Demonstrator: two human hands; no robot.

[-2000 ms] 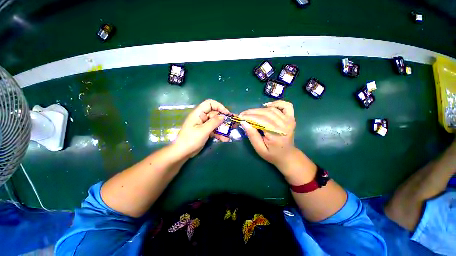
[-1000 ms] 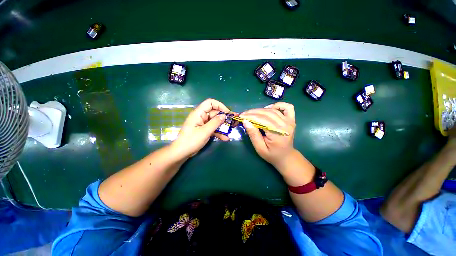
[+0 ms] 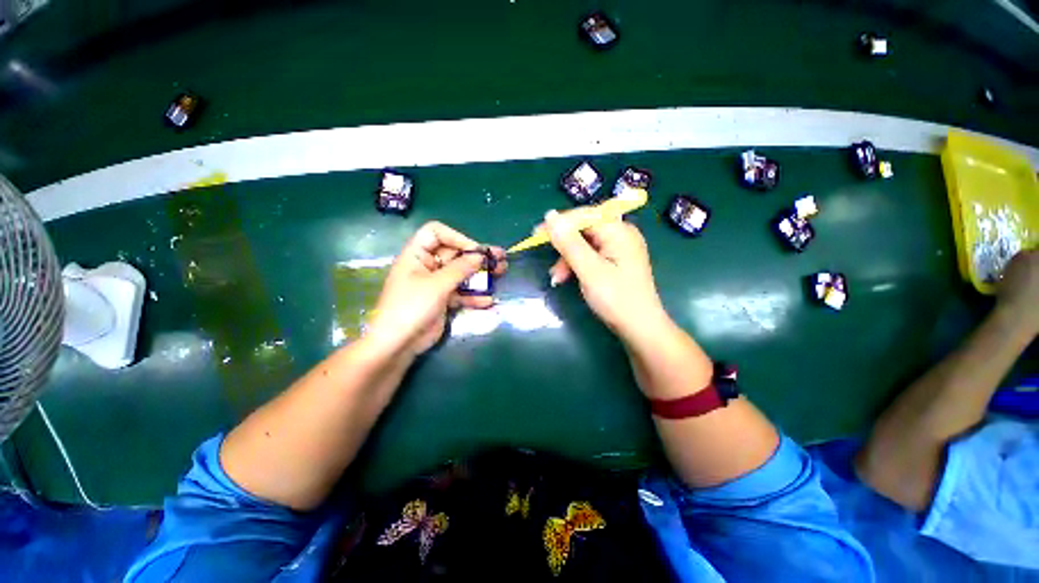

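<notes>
My left hand (image 3: 418, 287) holds a black electronic unit (image 3: 479, 274) with a pale patch between thumb and fingers, above the green surface. My right hand (image 3: 604, 262) holds yellow tweezers (image 3: 581, 221) like a pen. Their thin tips point left, at the top right edge of the unit; whether they touch it I cannot tell. The amber tape pieces (image 3: 356, 298) lie on the surface left of my left hand, which hides part of them.
Several black units lie near the white strip (image 3: 479, 139), one (image 3: 395, 193) ahead of my left hand. A fan (image 3: 25, 308) stands left, beside an amber strip (image 3: 234, 296). A neighbour's hand (image 3: 1017, 279) is at the yellow tray (image 3: 963, 216) on the right.
The tweezers now slope up to the right, with their rear end raised, and my right hand has turned. The view has shifted slightly. The neighbour's hand is now at the tray.
</notes>
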